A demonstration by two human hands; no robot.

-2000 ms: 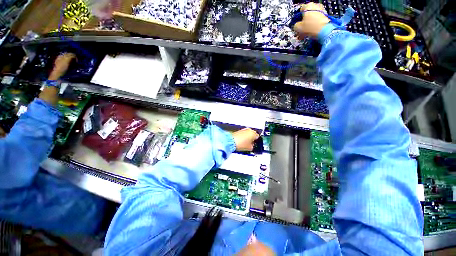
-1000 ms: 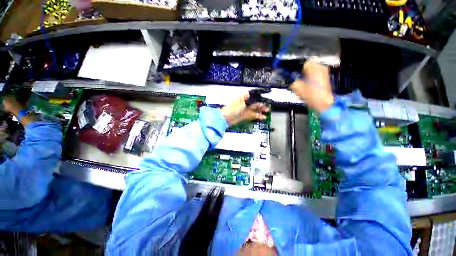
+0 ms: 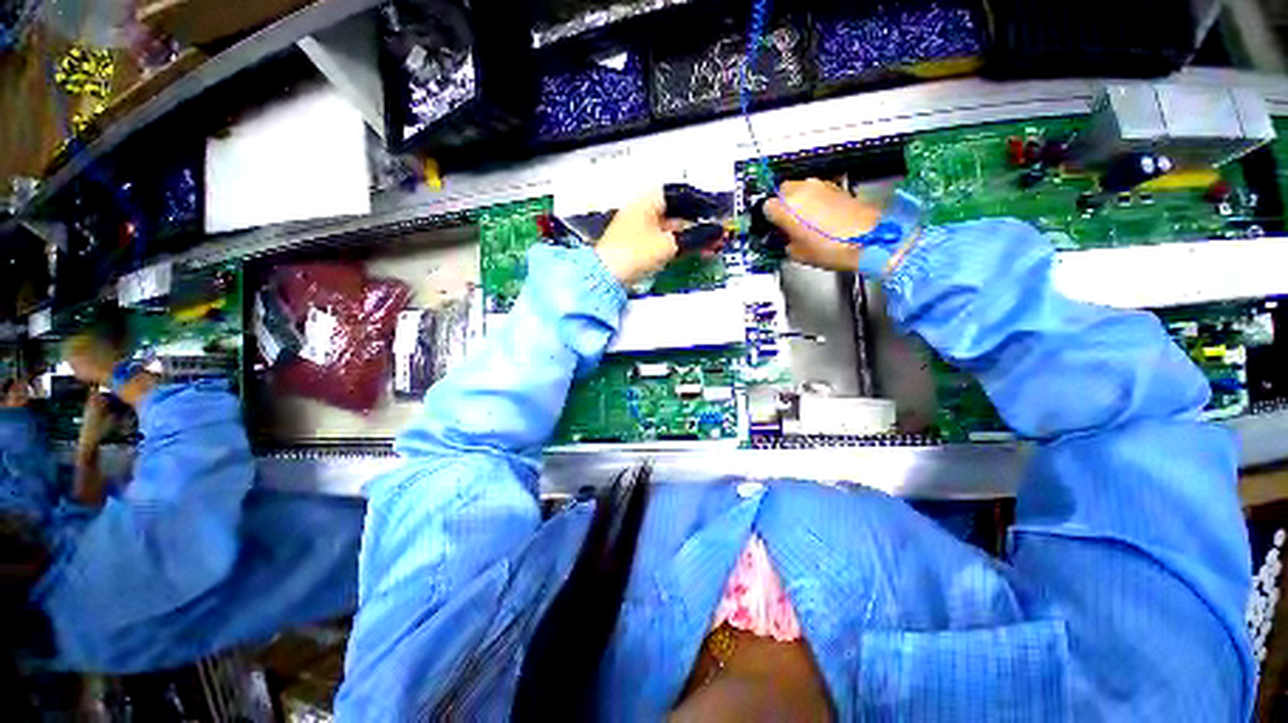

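Observation:
A green circuit board [image 3: 622,403] lies on the conveyor in front of me, with a white bar [image 3: 664,322] across its middle. My left hand [image 3: 653,233], with black finger cots, is over the board's upper right part, its fingertips bent close together. My right hand [image 3: 817,223] is at the board's right edge, just right of my left hand, with a blue strap and coiled blue cord at the wrist. Both hands' fingertips are small and dark, so I cannot tell if they hold a part.
Another board [image 3: 1102,212] lies at right, with a silvery block [image 3: 1179,120] at its far edge. A dark red bag [image 3: 336,332] and a small labelled bag [image 3: 431,350] lie left. Bins of blue components [image 3: 591,102] stand behind. Another worker's blue sleeve [image 3: 191,452] is at far left.
My right hand has come down from the upper bins to the board beside my left hand. My left hand stays over the board. The view has tilted down, and the other worker's arm has moved.

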